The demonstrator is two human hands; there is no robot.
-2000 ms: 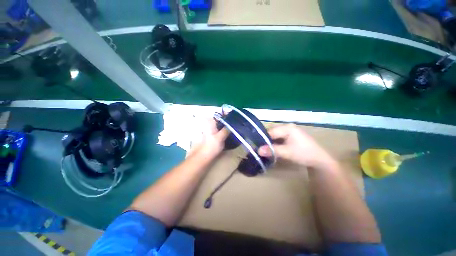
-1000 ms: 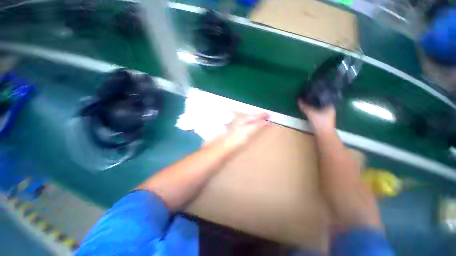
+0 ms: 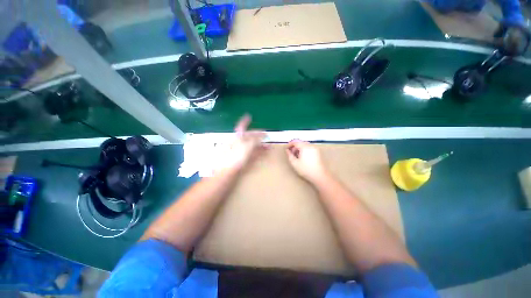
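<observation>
My left hand (image 3: 249, 145) is over the back left of the brown cardboard mat (image 3: 291, 227), fingers apart, holding nothing. My right hand (image 3: 305, 160) is just right of it at the mat's back edge, fingers curled; whether something small is in them cannot be told. A black headset (image 3: 349, 82) with pale hoops lies on the green conveyor (image 3: 268, 110) beyond my right hand. The yellow glue bottle (image 3: 411, 174) lies right of the mat, its pale nozzle with a green end pointing right.
Waiting headsets (image 3: 119, 174) are piled left of the mat. Crumpled white paper (image 3: 201, 154) lies at the mat's upper left. Other headsets (image 3: 198, 81) are on the conveyor. A grey post (image 3: 116, 75) slants across the left. People's blue sleeves show at the top right.
The headset left my hands and was set on the conveyor by my right hand. My right hand has come back to the mat's back edge. The view has shifted.
</observation>
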